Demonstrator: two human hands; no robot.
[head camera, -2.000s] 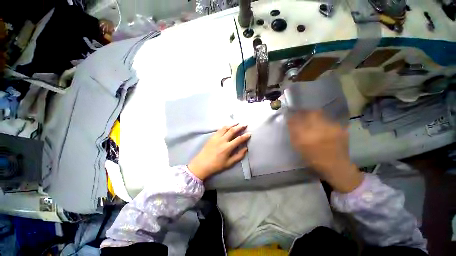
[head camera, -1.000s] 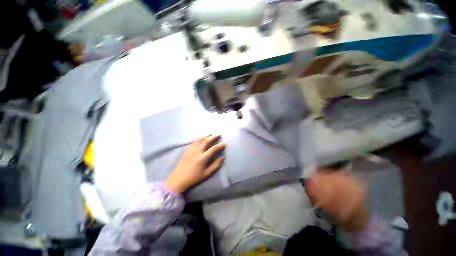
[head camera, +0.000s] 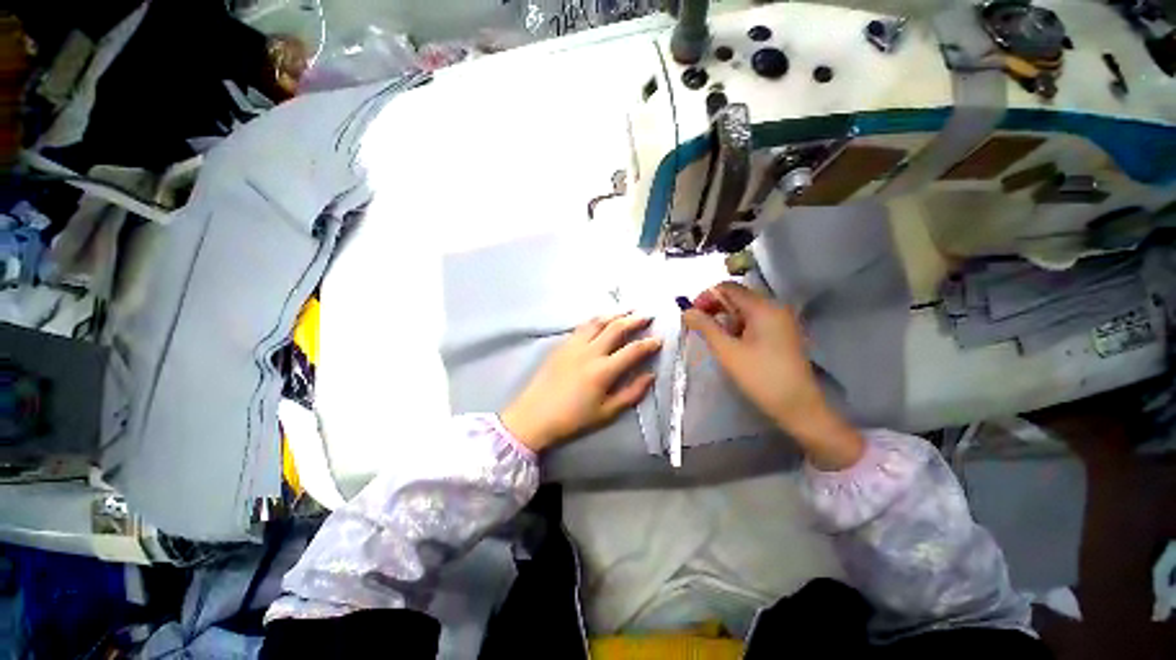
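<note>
A light-grey garment panel (head camera: 497, 286) lies flat on the table under the needle area of the white sewing machine head (head camera: 851, 77). My left hand (head camera: 583, 380) rests flat on the panel with fingers apart, just left of a narrow pale strip (head camera: 677, 419). My right hand (head camera: 764, 361) is at the strip's upper end, thumb and fingertips pinched together around a small dark thing (head camera: 684, 303) that I cannot identify. The presser foot area is washed out by bright light. A brass-coloured knob (head camera: 739, 262) shows just above my right fingers.
A long pile of grey cut panels (head camera: 226, 310) lies at the left. Small folded grey pieces (head camera: 1045, 303) lie at the right. A grey cloth band (head camera: 948, 129) drapes over the machine head. Light cloth (head camera: 696, 548) covers my lap below the table edge (head camera: 1032, 393).
My right hand has come back from the table's lower right edge to the strip near the needle. My left hand stays on the panel. The camera view has also shifted.
</note>
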